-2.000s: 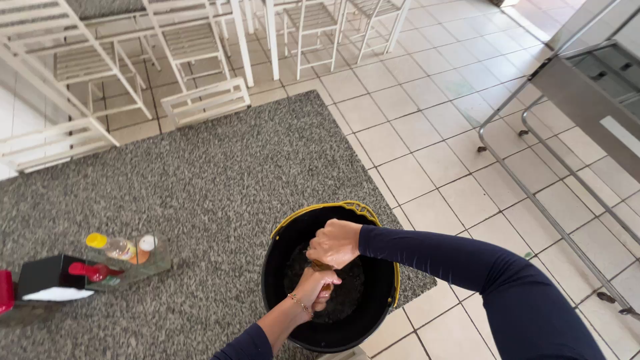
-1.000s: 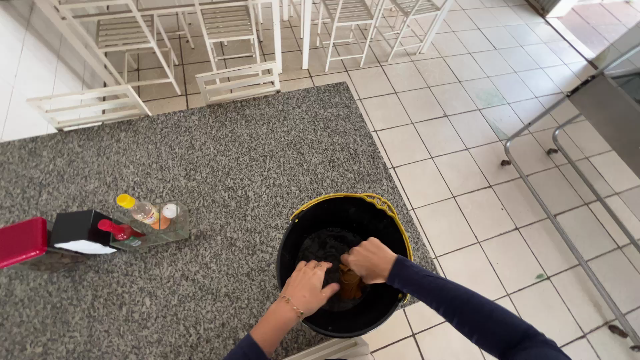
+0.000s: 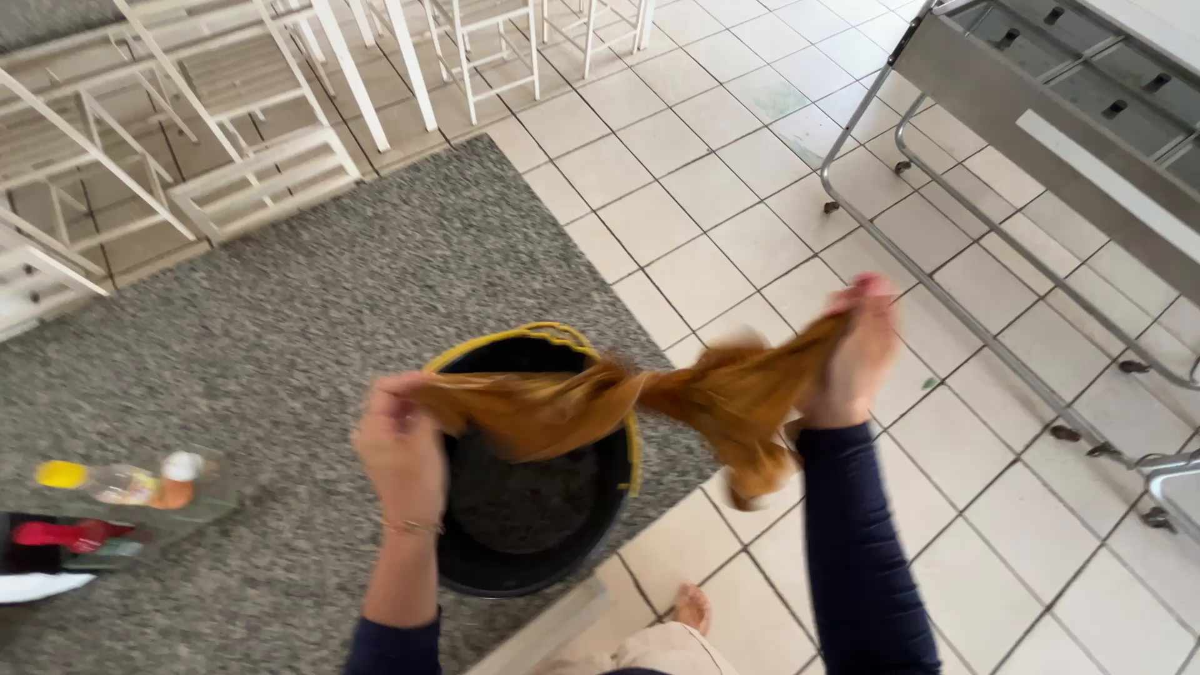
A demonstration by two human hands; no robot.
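Observation:
A wet-looking orange-brown cloth [image 3: 562,412] stretches between my two hands, twisted in the middle and blurred by motion. My left hand [image 3: 403,450] grips its left end above the bucket's left rim. Its other end is held in my right hand [image 3: 858,356], out past the table edge over the tiled floor, and a fold hangs down beside that wrist. Under the cloth, a black bucket [image 3: 534,577] with a yellow rim and handle stands on the corner of the granite tabletop. Dark liquid seems to lie in the bucket.
On the granite table [image 3: 281,309], a condiment holder [image 3: 211,497] carries a yellow-capped bottle [image 3: 122,483], a white-capped bottle [image 3: 178,478] and a red item [image 3: 75,536]. White slatted chairs [image 3: 262,178] line the far side. A wheeled metal serving cart [image 3: 1012,103] stands at the right.
Both hands were down in the bucket; now they are raised and wide apart, with the cloth spread between them. My right hand has moved right, past the table edge.

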